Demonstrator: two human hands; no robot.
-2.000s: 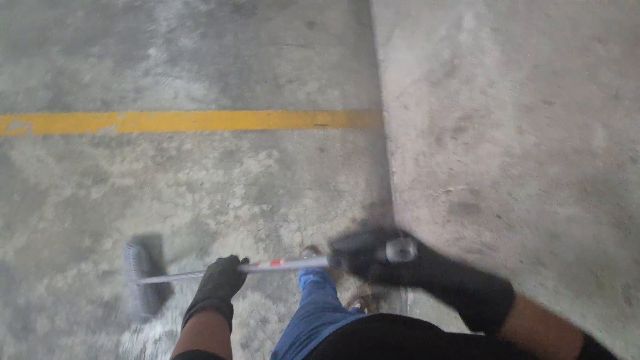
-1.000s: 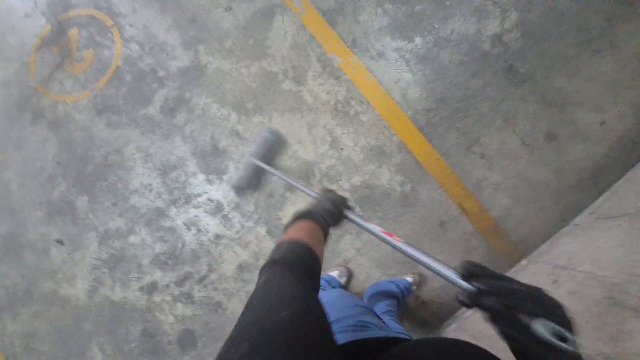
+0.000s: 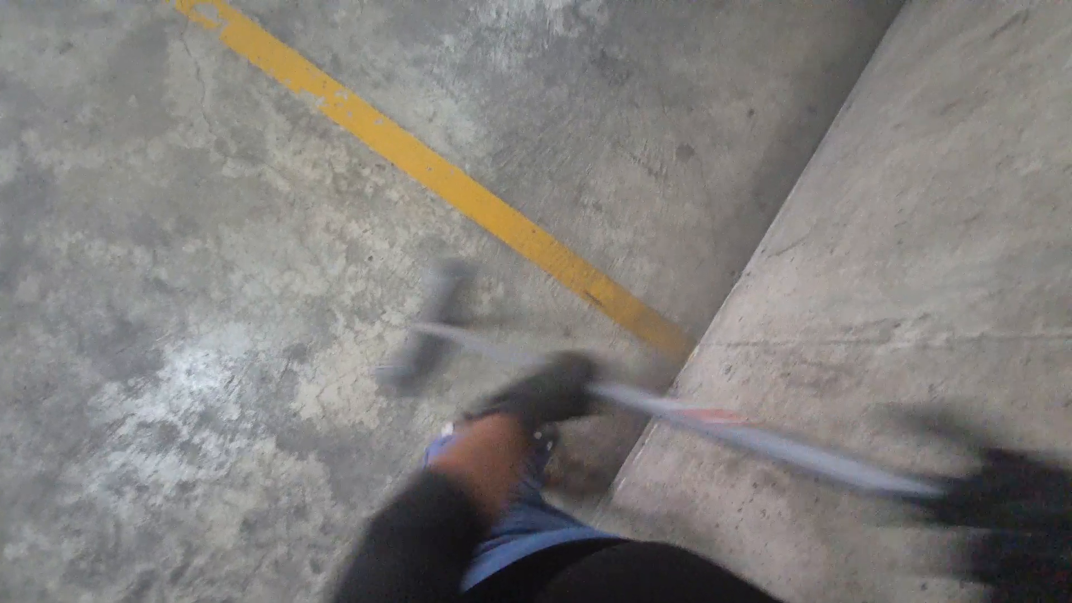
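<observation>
A long-handled push broom with a grey head (image 3: 427, 327) is slanted across the view, its head over the concrete floor left of centre. My left hand (image 3: 548, 392), in a dark glove, is closed around the pale metal handle (image 3: 779, 444) not far above the head. Toward the right edge, my right hand (image 3: 1005, 511), also gloved in black and strongly blurred, is at the upper end of the handle; its fingers are hard to make out. A red mark (image 3: 708, 415) shows on the handle between the two hands.
A worn yellow line (image 3: 469, 197) painted on the concrete floor (image 3: 209, 251) runs diagonally to the base of a lighter concrete surface (image 3: 904, 276) on the right. My legs in blue jeans (image 3: 536, 528) are below, close to that edge.
The view has turned and shifted since one second ago, and the lighter concrete fills more of the right side. The broom head now lies nearer the yellow line. Both hands have stayed at the handle.
</observation>
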